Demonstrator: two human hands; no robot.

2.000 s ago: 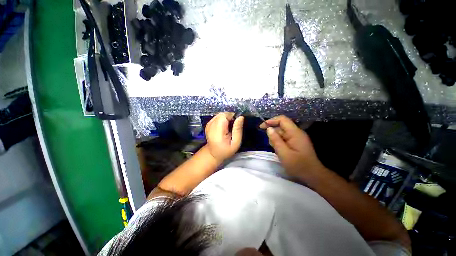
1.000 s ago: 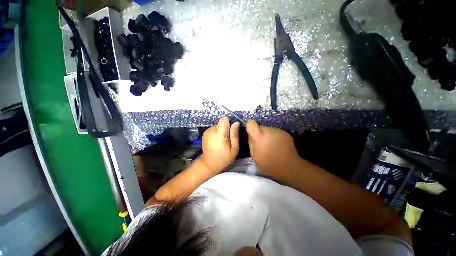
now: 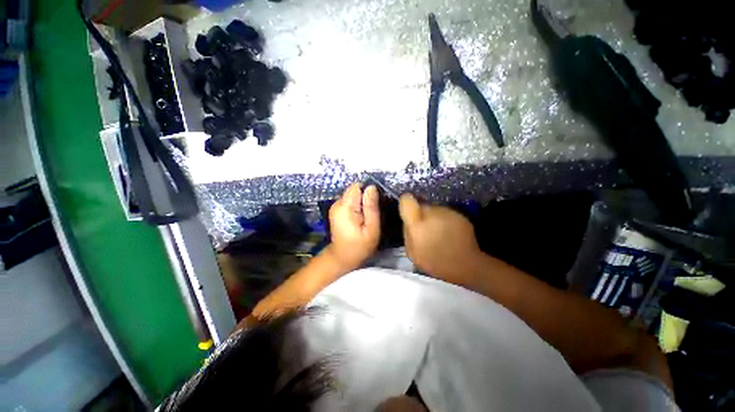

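My left hand (image 3: 355, 224) is bare and closed at the bench's front edge. A small dark part barely shows at its fingertips, mostly hidden by the fingers. My right hand (image 3: 436, 235) is just to the right, its fingers closed on a thin hand tool (image 3: 384, 185). The thin shaft points up and left past the left fingertips. Whether its tip touches the part cannot be told. The two hands are close together with a narrow dark gap between them.
Bubble wrap (image 3: 500, 179) covers the bench edge. Pliers (image 3: 447, 76) lie spread mid-bench, with an electric screwdriver (image 3: 616, 100) to their right. Black parts (image 3: 234, 84) are heaped left, and more (image 3: 697, 60) right. White boxes (image 3: 187, 76) and a black strap (image 3: 133, 121) are at the left end.
Since two seconds ago my right hand has moved left, close to my left hand, and turned its back up. The thin tool now points up and left. The view has shifted slightly.
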